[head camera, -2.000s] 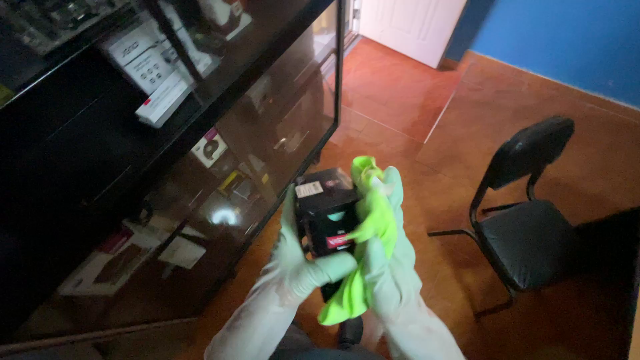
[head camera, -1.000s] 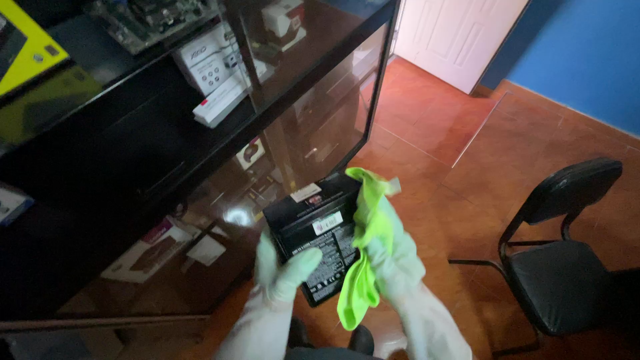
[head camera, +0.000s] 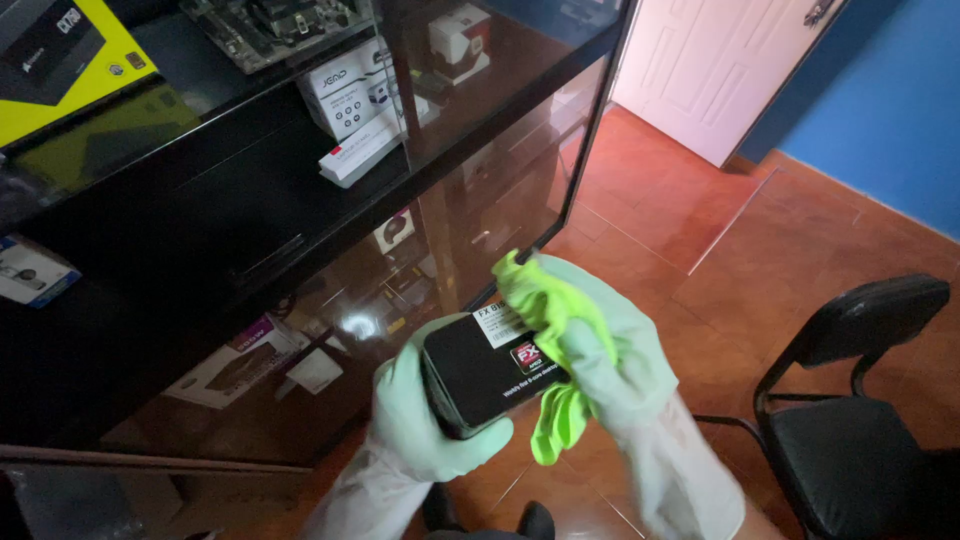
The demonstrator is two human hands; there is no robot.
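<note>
My left hand (head camera: 420,409), in a pale green glove, grips the left end and near edge of a black AMD FX processor box (head camera: 480,375). The box's top face shows a red logo and a white printed label. In my right hand (head camera: 630,360), gloved alike, is a bright green cloth (head camera: 555,300). The cloth lies against the right end of the box and covers part of the label; one fold hangs below. The fingertips of my right hand are partly hidden by the cloth.
A black glass-fronted display cabinet (head camera: 480,135) on the left holds a yellow-and-black box (head camera: 67,60), a motherboard (head camera: 277,30) and white boxes (head camera: 349,90). A black chair (head camera: 847,442) stands at the right. Beyond are a white door (head camera: 705,67) and a blue wall (head camera: 885,105).
The box has turned in my hands: a face dense with print showed a second ago, and the logo face shows now. The cloth has moved onto its labelled end.
</note>
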